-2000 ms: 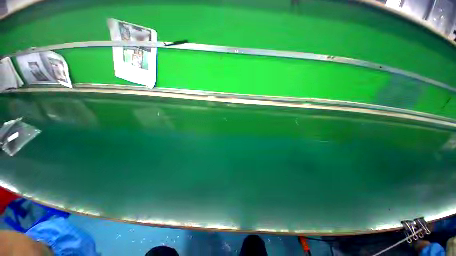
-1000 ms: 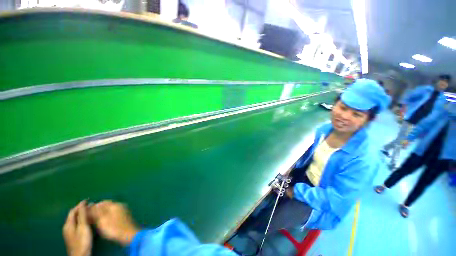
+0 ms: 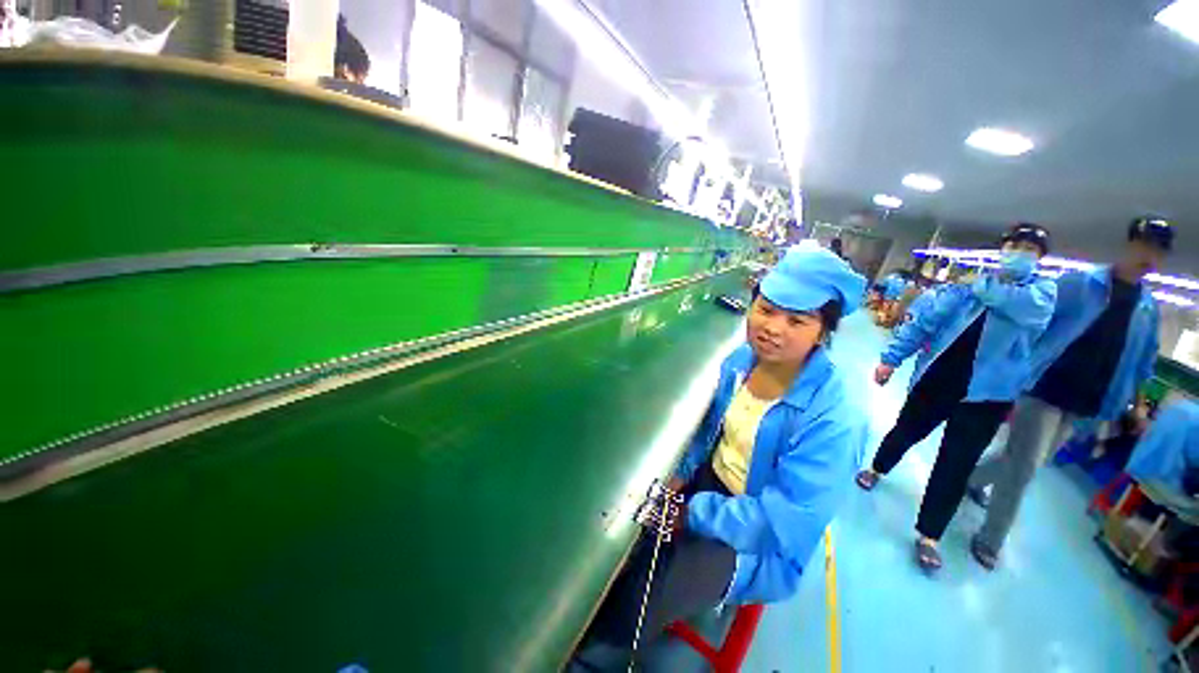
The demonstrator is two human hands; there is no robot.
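Observation:
A thin sliver of skin (image 3: 82, 667) shows at the bottom left edge, with a speck of blue sleeve to its right. It belongs to my hands, but I cannot tell which one, or whether anything is held. Nearest in front of me is the long dark-green bench (image 3: 329, 526). Silvery metal clips (image 3: 661, 510) sit on its near edge, with a pale cable (image 3: 644, 605) running down from them.
A person in a blue smock and cap (image 3: 789, 460) sits at the bench on a red stool (image 3: 736, 642). Two people (image 3: 966, 355) stand or walk in the aisle behind. A bright-green panel (image 3: 329, 302) with a metal rail borders the bench. A dark object (image 3: 731, 304) lies farther along.
The view has swung right from the bench to the seated person and aisle. My hands, together at lower left a second ago, have dropped almost out of view. The aisle people appear nearer.

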